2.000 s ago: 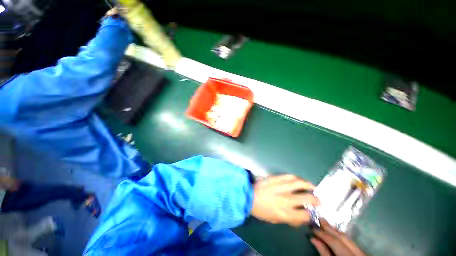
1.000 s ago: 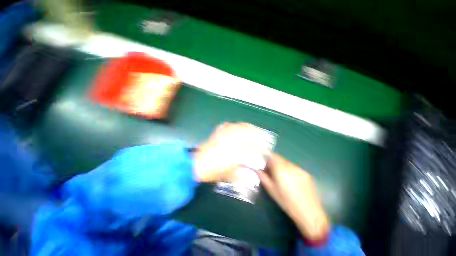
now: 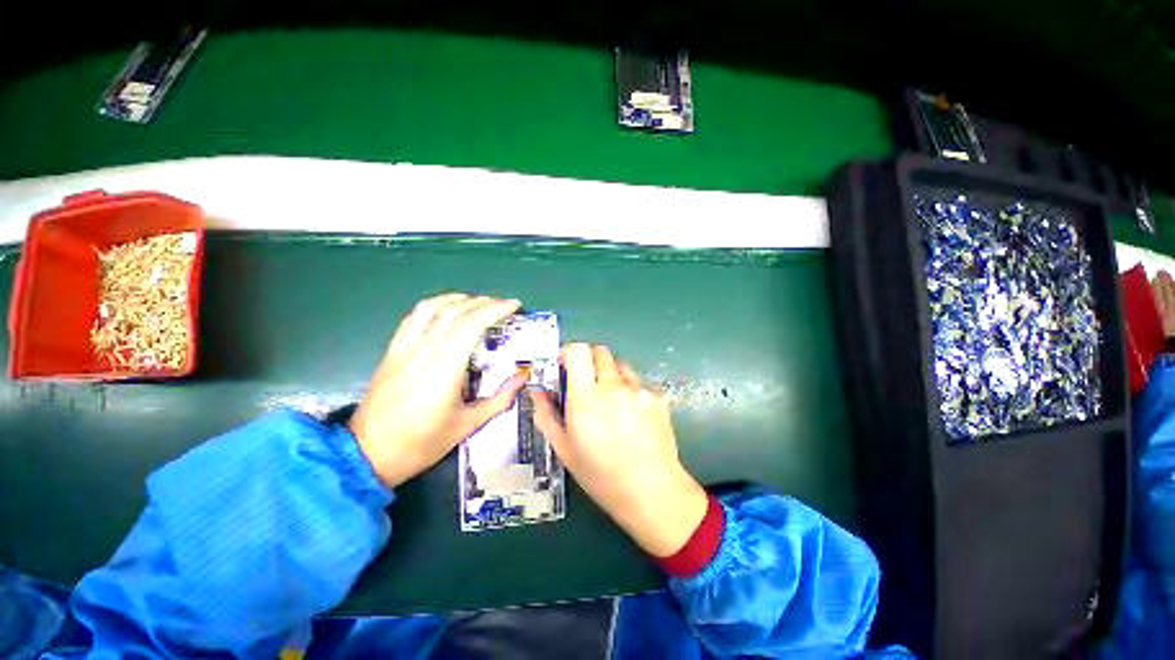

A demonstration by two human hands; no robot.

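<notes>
A phone mid-frame assembly (image 3: 496, 464) lies flat on the dark green bench mat, its long side pointing away from me. It shows a blue-white patterned area at both ends and a small orange spot near the upper middle. My left hand (image 3: 425, 384) rests on its upper left edge, fingers at the top corner and thumb pressing near the orange spot. My right hand (image 3: 625, 438) is at its right edge, thumb reaching in beside the left thumb. Whether a small part is under the thumbs is hidden.
A red bin (image 3: 52, 290) of beige pieces stands at left. A deep black parts tray (image 3: 1018, 529) with heaped shiny pieces stands at right. Beyond the white edge (image 3: 515, 200), the green conveyor belt (image 3: 425, 103) carries several phones. A neighbour's blue sleeve (image 3: 1153, 516) shows at far right.
The view has swung right and steadied, bringing the whole black tray into sight. The phone now lies upright in view between both hands, and the left hand has moved off its middle to its left edge.
</notes>
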